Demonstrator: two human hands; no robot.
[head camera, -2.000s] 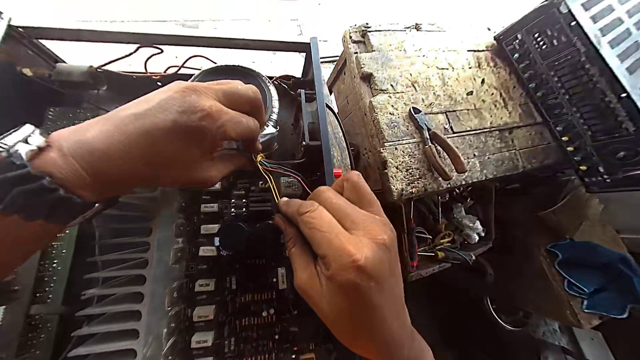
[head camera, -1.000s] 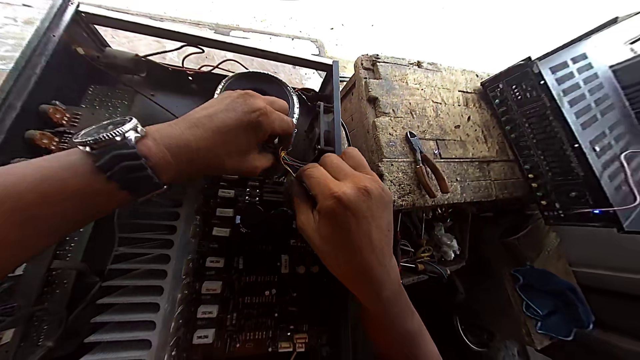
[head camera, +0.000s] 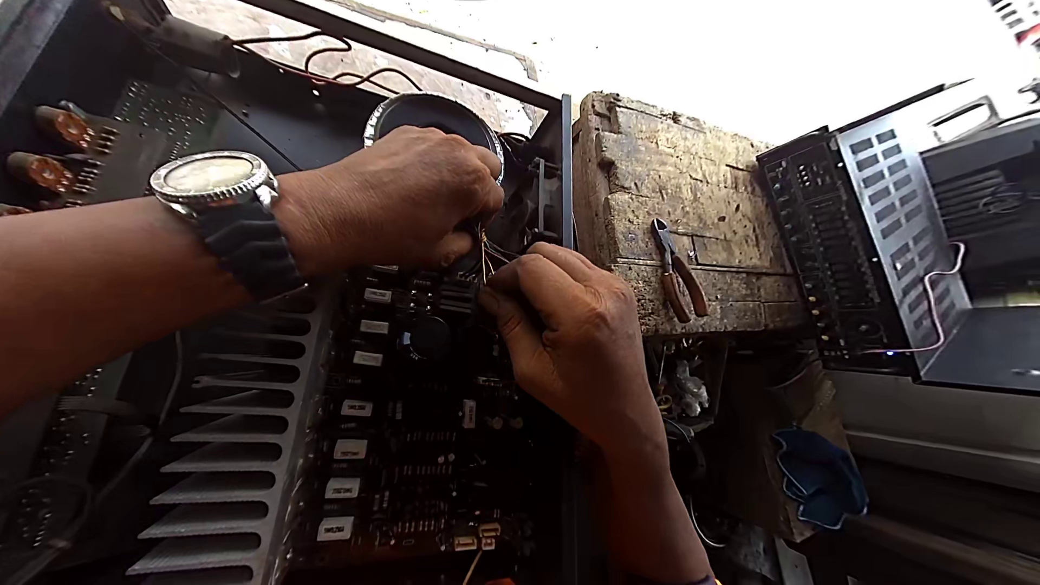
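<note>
Inside an open metal chassis, my left hand, with a watch on its wrist, reaches in front of a round toroidal transformer. Its fingertips are closed on the upper part of a bundle of thin wires. My right hand pinches the same wires lower down, between thumb and forefinger. Below both hands lies a dark circuit board with white block components and a round black capacitor. A finned aluminium heat sink runs along the board's left side. The wire ends are hidden by my fingers.
Diagonal cutters with brown handles lie on a worn wooden block right of the chassis edge. Farther right stands another electronic unit with knobs. A blue cloth lies below it. Copper-wound coils are at the chassis' upper left.
The view has shifted, bringing more of the chassis' left side and the unit at right into sight. Both hands stay at the wires by the transformer.
</note>
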